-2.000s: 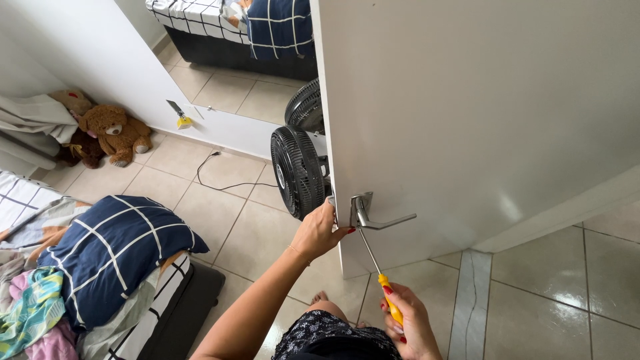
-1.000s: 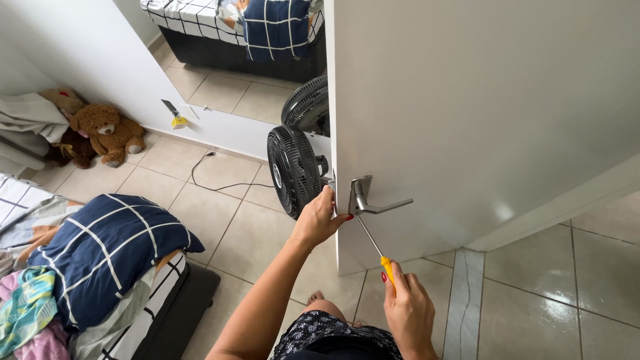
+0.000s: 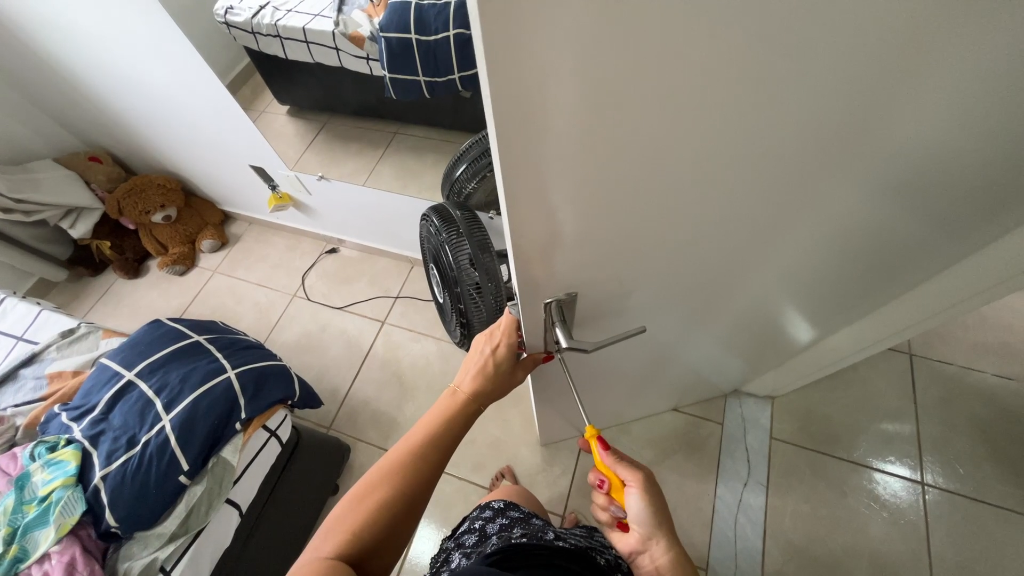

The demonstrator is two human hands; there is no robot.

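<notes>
My right hand [image 3: 632,500] grips the yellow handle of a screwdriver [image 3: 606,468]. Its long metal shank slants up to the left, and the tip meets the underside of the metal lever handle [image 3: 563,328] on a white door [image 3: 688,200]. My left hand [image 3: 496,360] grasps the door's edge just left of that handle, thumb on the near face and fingers partly hidden around the edge. A bit of metal shows above those fingers; what it is, I cannot tell.
A black fan [image 3: 462,272] stands behind the door edge, its cord [image 3: 344,306] on the tiled floor. To the left are a bed with a blue checked pillow [image 3: 168,416] and teddy bears [image 3: 168,220] by the wall. A mirror [image 3: 344,136] reflects the bed.
The fingers of my right hand have shifted their hold around the screwdriver handle. My left hand has stayed at the door edge, and the tip has stayed by the lever handle.
</notes>
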